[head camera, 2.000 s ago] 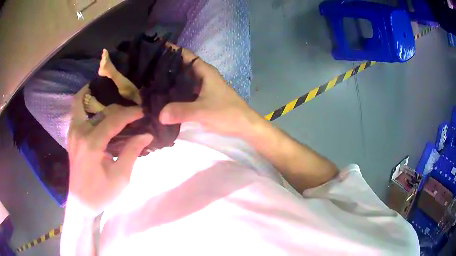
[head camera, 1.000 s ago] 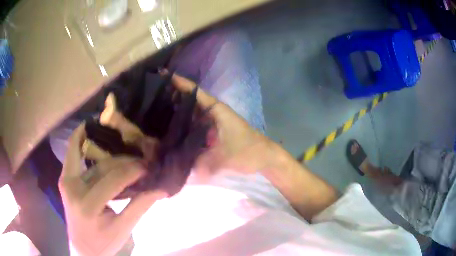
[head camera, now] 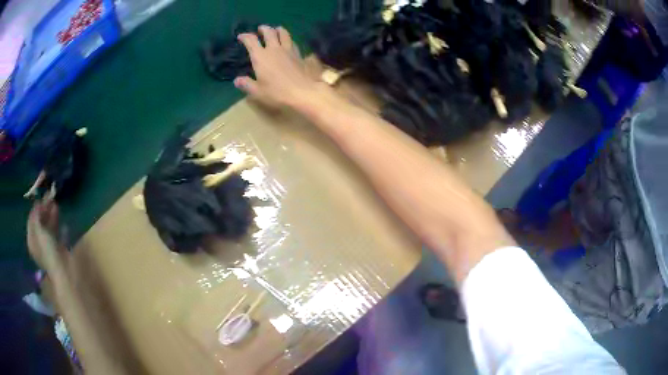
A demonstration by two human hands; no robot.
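Note:
A black spiky figure piece (head camera: 194,201) with tan limb-like parts lies on the film-covered brown cardboard. My right hand (head camera: 275,69) reaches across the table, fingers spread at the right side of another black piece (head camera: 223,55) on the green surface; no grip shows. My left hand (head camera: 45,231), blurred at the left, has its fingertips at the lower end of a black piece (head camera: 62,161) with tan tips; whether it grips it I cannot tell.
Several black pieces with tan tips (head camera: 439,88) are heaped at the back right. A small white round dish (head camera: 236,329) with thin sticks lies near the front edge. A blue crate (head camera: 62,55) holds red bits at far left. A person's grey clothing (head camera: 619,220) shows at right.
The view has swung from the lap to the tabletop. The black piece with tan parts is no longer in my hands over the lap. My hands are now far apart, reaching across the table.

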